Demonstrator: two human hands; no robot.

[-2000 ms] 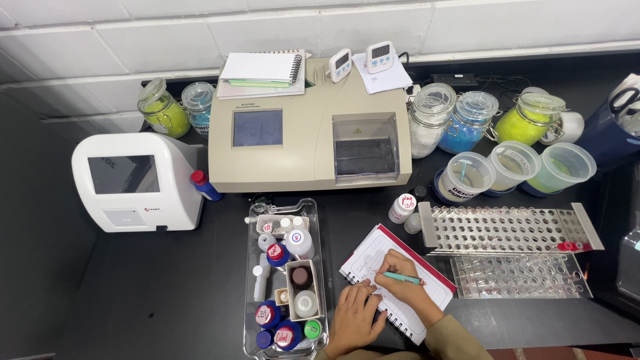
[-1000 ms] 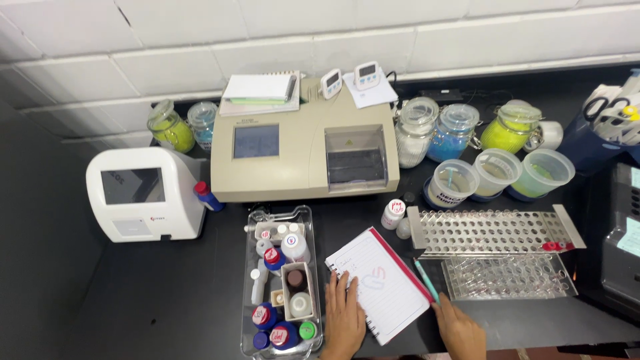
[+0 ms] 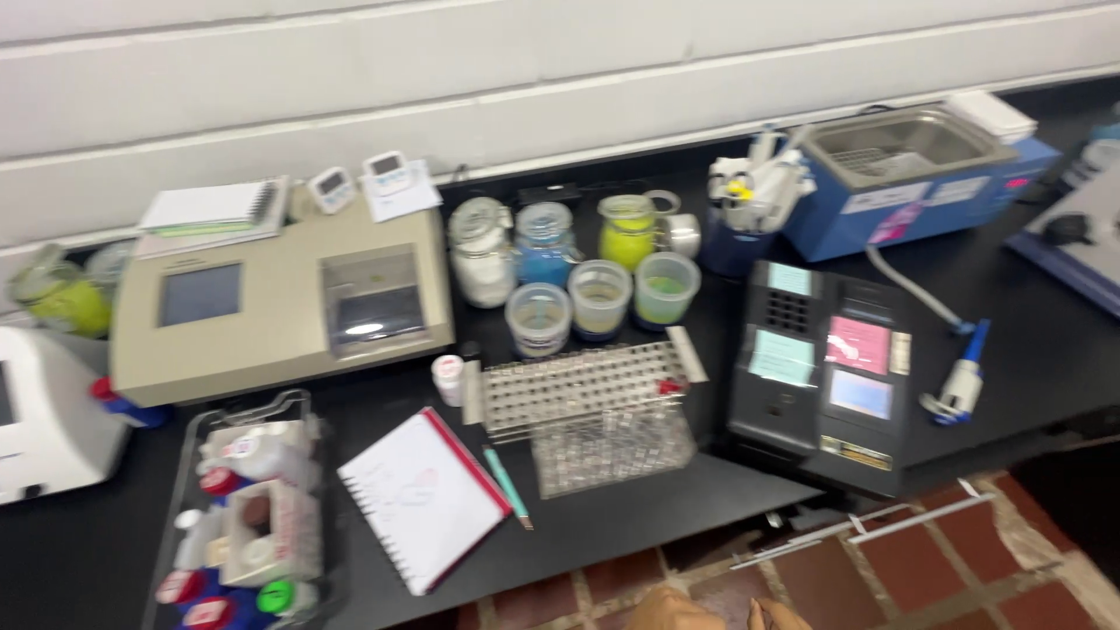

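Observation:
My left hand (image 3: 672, 610) and my right hand (image 3: 776, 615) show only in part at the bottom edge, close together below the bench front, over the tiled floor; their fingers are mostly cut off. Nearest to them on the black bench are a teal pen (image 3: 507, 488) and an open spiral notebook (image 3: 424, 499) with a red edge and some writing. Behind the pen stands a metal test tube rack (image 3: 582, 385) with red-capped tubes at its right end, and in front of it lies a clear rack (image 3: 612, 446) of glass tubes.
A clear tray (image 3: 181, 490) of reagent bottles is at left, below a beige analyzer (image 3: 280, 350). Plastic cups (image 3: 538, 319) and clamp jars (image 3: 626, 232) stand behind the racks. Rightward are a black device (image 3: 779, 402), a pipette (image 3: 962, 381) and a blue water bath (image 3: 875, 219).
The pen, earlier in my right hand, lies beside the notebook. Both hands have left the notebook and moved to the bottom edge. The view has swung right.

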